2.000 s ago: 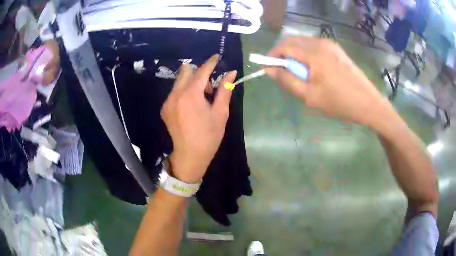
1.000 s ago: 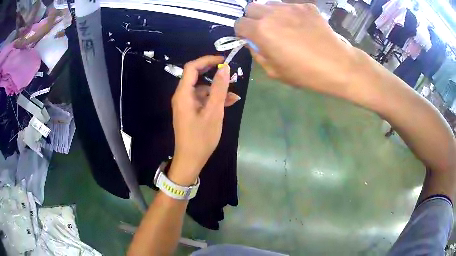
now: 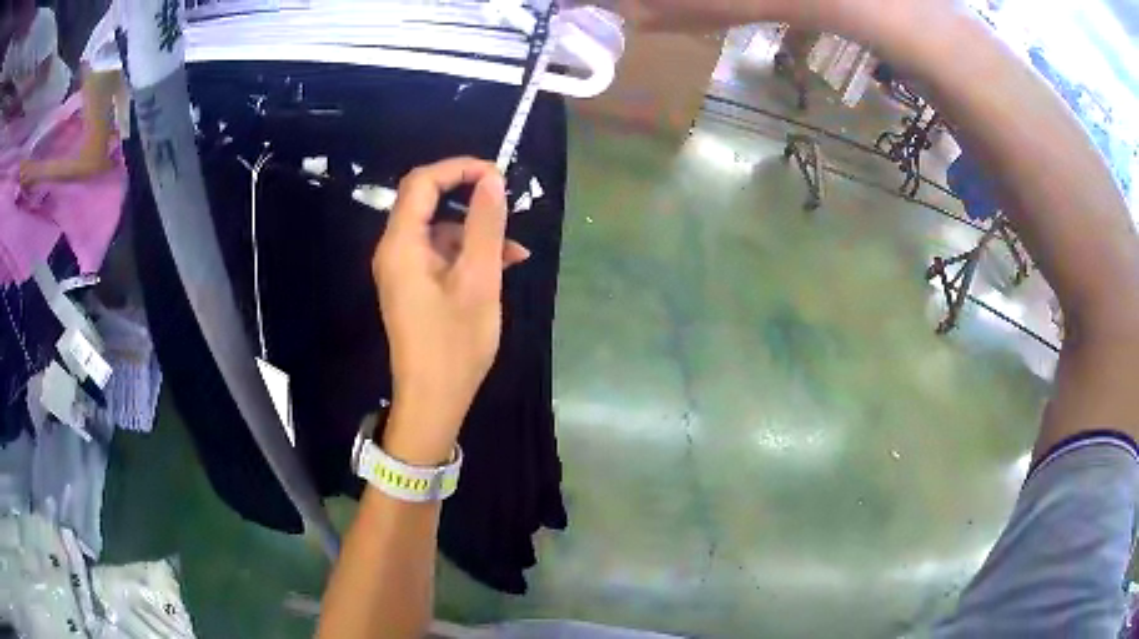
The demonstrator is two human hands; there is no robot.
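Note:
My left hand (image 3: 443, 287) pinches the lower end of a narrow white tape measure (image 3: 518, 125) between thumb and finger, in front of long black hanging garments (image 3: 337, 275). The tape runs up towards the hangers at the top edge. My right arm reaches across the upper right; my right hand (image 3: 675, 15) is at the top edge, mostly cut off and blurred, so its hold cannot be told. White hangers (image 3: 375, 44) are packed in a row above the black cloth. A white tag (image 3: 275, 393) hangs on a string at the left.
A grey rack upright (image 3: 187, 237) with handwritten marks stands in front of the garments. At the left are a person in white with pink cloth (image 3: 63, 187) and pale garments (image 3: 75, 574). Wheeled rack feet (image 3: 956, 281) stand at the right on the green floor (image 3: 749, 412).
My right hand has moved up to the top edge and the tape is drawn out straight upward. The loop of tape beside it is no longer seen. My left hand still pinches the tape's end.

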